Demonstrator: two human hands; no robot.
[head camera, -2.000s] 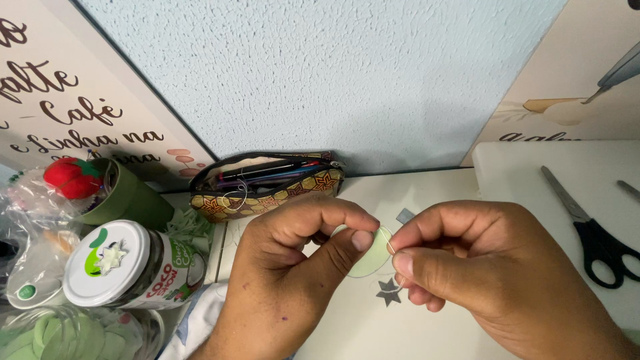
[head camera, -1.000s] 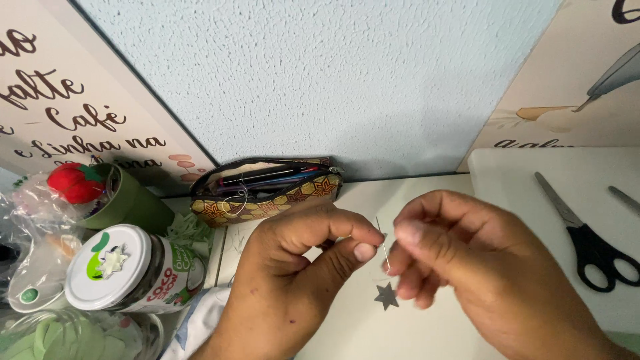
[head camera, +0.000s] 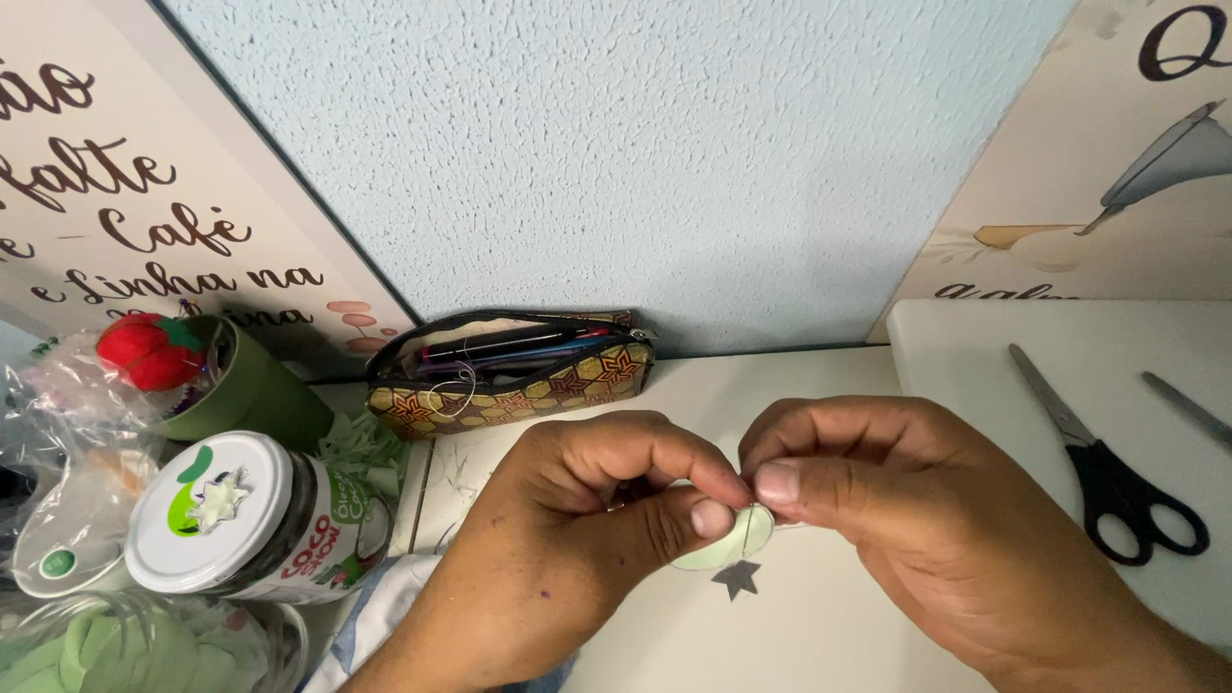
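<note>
My left hand (head camera: 597, 539) pinches a pale green rounded cutout (head camera: 727, 547), perhaps felt or paper, between thumb and forefinger. My right hand (head camera: 876, 510) is closed at the cutout's upper edge, its thumb and forefinger tips touching or nearly touching those of the left. A thin dark line, which looks like thread, crosses the cutout's right end. Whatever lies between the right fingertips is too small to tell. A dark grey star (head camera: 737, 580) shows just below the cutout; whether it hangs or lies on the table is unclear.
Black-handled scissors (head camera: 1121, 481) lie on a white board (head camera: 962, 385) at right, near another metal blade (head camera: 1189, 404). A patterned pencil case (head camera: 520, 385) stands by the wall. At left are a lidded jar (head camera: 217, 515), a green pot (head camera: 279, 395), a red pincushion (head camera: 154, 354) and a clear container (head camera: 144, 645).
The pale green cutout, visible two seconds ago and hidden one second ago, shows again between my fingers. My right hand, apart from the left one second ago, has come back against it.
</note>
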